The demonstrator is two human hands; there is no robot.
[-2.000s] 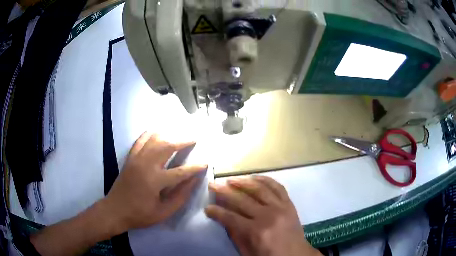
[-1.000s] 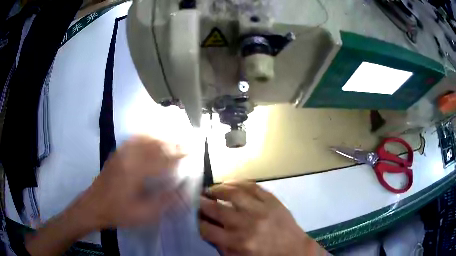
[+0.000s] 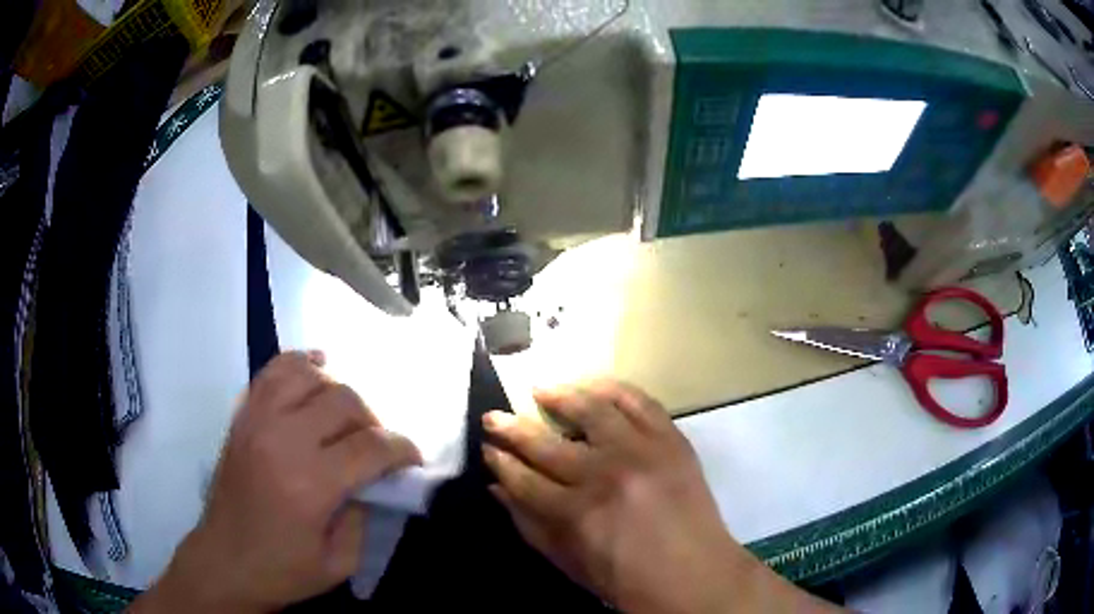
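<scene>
The white fabric panel (image 3: 390,348) lies under the bright lamp, left of the presser foot area (image 3: 462,294). Its near edge is folded up in my left hand (image 3: 294,468), which grips it between thumb and fingers. The black fabric panel (image 3: 450,534) shows beneath it and narrows to a point towards the needle. My right hand (image 3: 606,486) lies flat with fingertips on or beside the black panel's right edge; it grips nothing that I can see. The needle is lost in glare.
The sewing machine head (image 3: 564,156) fills the top, with a green control panel (image 3: 840,132). Red-handled scissors (image 3: 948,357) lie right on the machine bed (image 3: 732,312). Stacked black pieces (image 3: 78,312) lie at left. A green tape strip (image 3: 888,528) follows the table's front edge.
My left hand has lifted and folded back the white panel's near edge, so more black fabric shows between my hands. The view has shifted, and the machine head appears further left.
</scene>
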